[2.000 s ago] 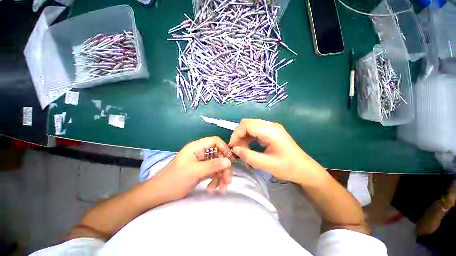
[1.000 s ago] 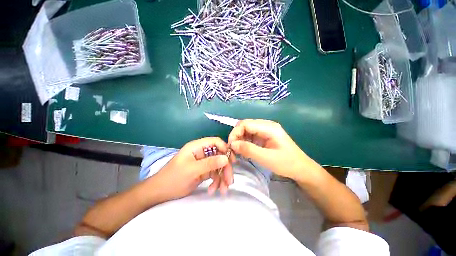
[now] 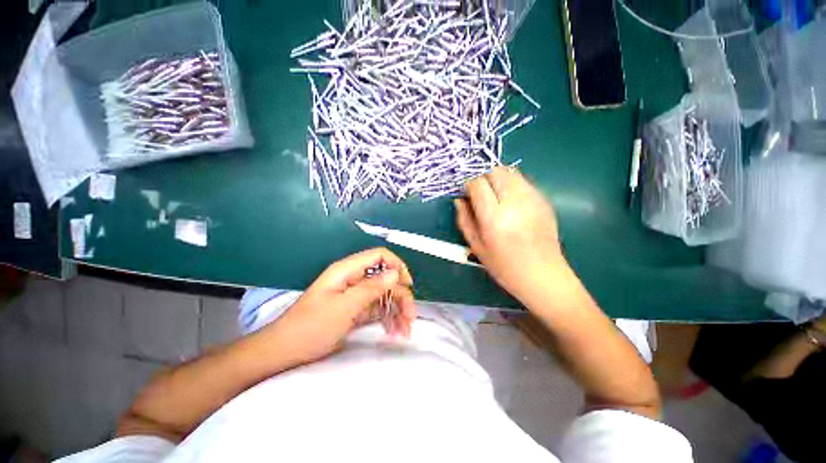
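A heap of slim silver metal bits with purple-brown glints (image 3: 408, 108) lies on the green bench. My left hand (image 3: 362, 294) is at the bench's front edge, curled around several metal bits whose ends show between its fingers. My right hand (image 3: 507, 222) is at the lower right edge of the heap, palm down, its fingertips close together at the bits; whether it grips one is hidden. A slim pale pointed tool, likely a craft knife (image 3: 417, 242), lies before the heap, its dark end beside my right hand.
A clear tub of bits in rows (image 3: 240, 122) stands left, a tub of loose bits (image 3: 650, 203) right. A smartphone (image 3: 595, 54) and a thin marker (image 3: 636, 158) lie between heap and right tub. Plastic boxes (image 3: 779, 217) are stacked far right. A person's arm (image 3: 792, 353) shows lower right.
My right hand has moved from beside my left hand up to the heap's edge, uncovering more of the pale tool. My left hand still holds bits. The whole view has shifted slightly.
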